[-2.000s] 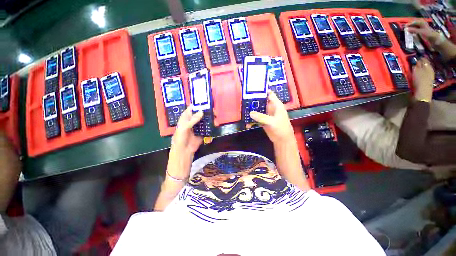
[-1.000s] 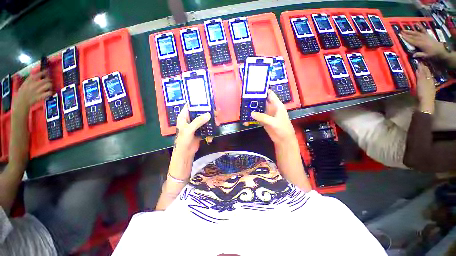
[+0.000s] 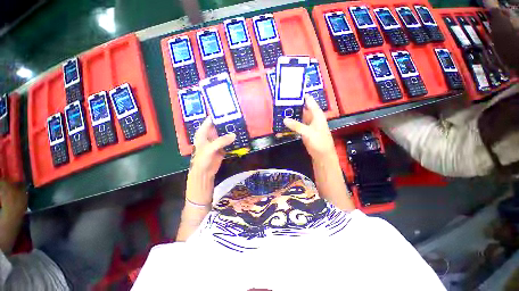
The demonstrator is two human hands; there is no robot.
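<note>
My left hand [image 3: 208, 142] holds a keypad phone [image 3: 223, 105] with a bright white display, tilted, its thumb on the keypad. My right hand [image 3: 312, 126] holds another phone [image 3: 291, 85], nearly upright, also with a white display, its thumb on the keypad. Both are held over the near part of a red compartment tray [image 3: 254, 108]. Several phones with blue displays lie in that tray, four along its far row. The held phones partly cover others in the near row. Small yellow patches show under both held phones.
Another red tray [image 3: 149, 122] with phones lies left, and one [image 3: 336, 102] right. A further tray [image 3: 458, 59] stands far right. A lower red tray [image 3: 373, 209] holds dark items below the bench edge. A neighbour's arm [image 3: 12, 213] is at left, a sleeve [image 3: 432, 142] at right.
The left-hand phone has tilted, its top further left. The neighbour's hand has left the left tray, and one phone fewer lies there than in the earliest frame. The right neighbour's hands no longer show over their tray.
</note>
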